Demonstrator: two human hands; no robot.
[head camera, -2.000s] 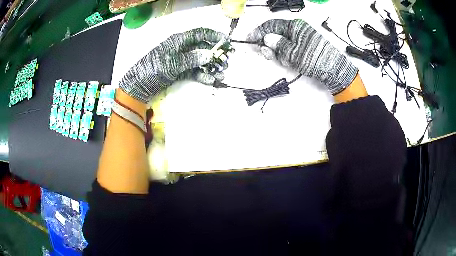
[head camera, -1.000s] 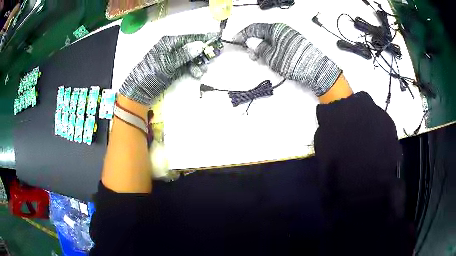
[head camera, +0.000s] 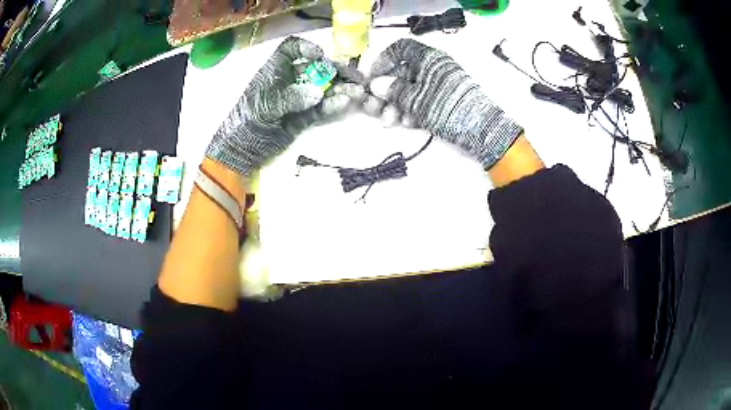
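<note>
My left hand, in a striped grey glove, holds a small green circuit board with its face turned up. My right hand, in the same kind of glove, meets the left fingertips beside the board and pinches the black cable's end, mostly hidden by the fingers. The bundled black cable lies on the white board below my hands, its barrel plug to the left and a lead rising to my right hand. The yellow tool stands just above my fingertips.
Rows of green circuit boards lie on the black mat at left. Black cables are heaped at right, with another bundle at top. A green pad and brown tray are at upper left. A blue bin is below.
The circuit board has turned and now shows its green face. My right hand has moved left against the left fingertips. The cable bundle has shifted left and slightly down.
</note>
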